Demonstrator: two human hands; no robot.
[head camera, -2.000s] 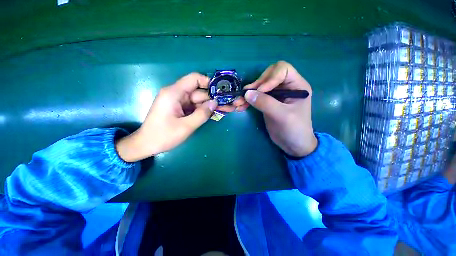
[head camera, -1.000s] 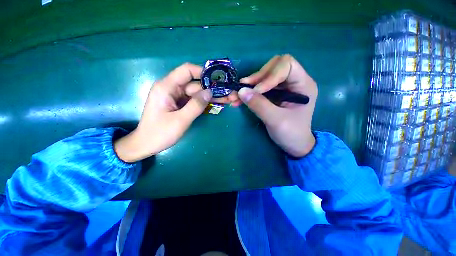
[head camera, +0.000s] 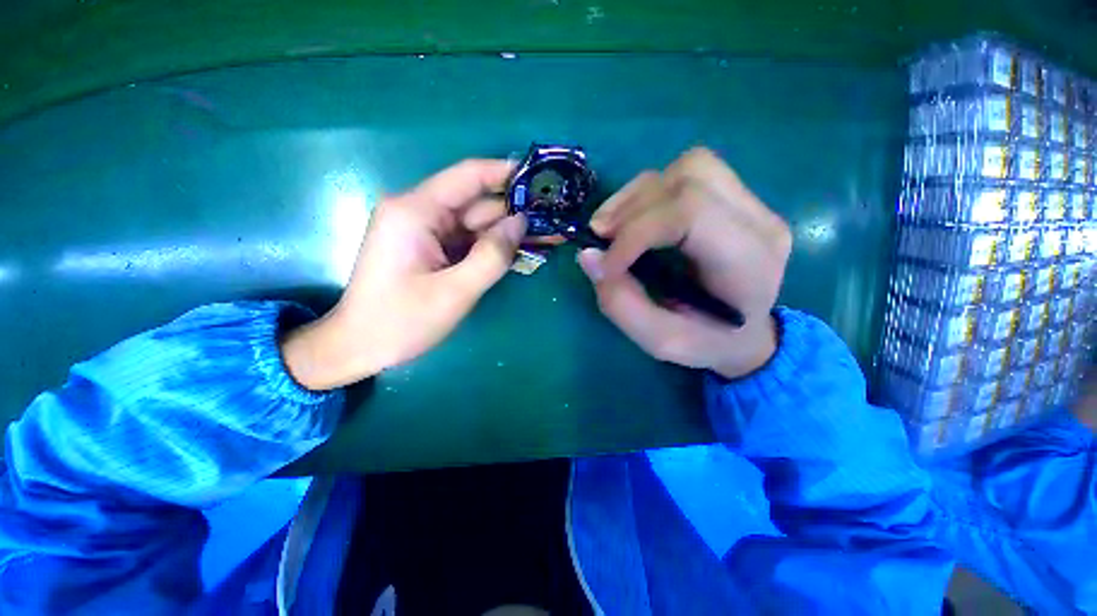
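A round, black watch case assembly (head camera: 550, 190) with a shiny rim is held above the green bench. My left hand (head camera: 421, 259) grips it at its left and lower edge, thumb near the bottom. A small white and yellow tab (head camera: 527, 261) hangs from its lower edge. My right hand (head camera: 692, 265) holds slim black tweezers (head camera: 683, 292) like a pen, the back end slanting down to the right. Their front end points at the lower right part of the case. The tips are too small to tell whether they grip anything.
The glossy green bench (head camera: 217, 253) lies under both hands, with the darker green conveyor belt (head camera: 301, 36) beyond it. A tall stack of clear blister trays (head camera: 992, 241) with white and yellow pieces stands at the right. Another person's blue sleeve (head camera: 1041, 493) shows at the lower right.
My right hand has turned and shifted a little right; the tweezers now slant more steeply. The case has moved slightly right from one second ago, still in my left hand.
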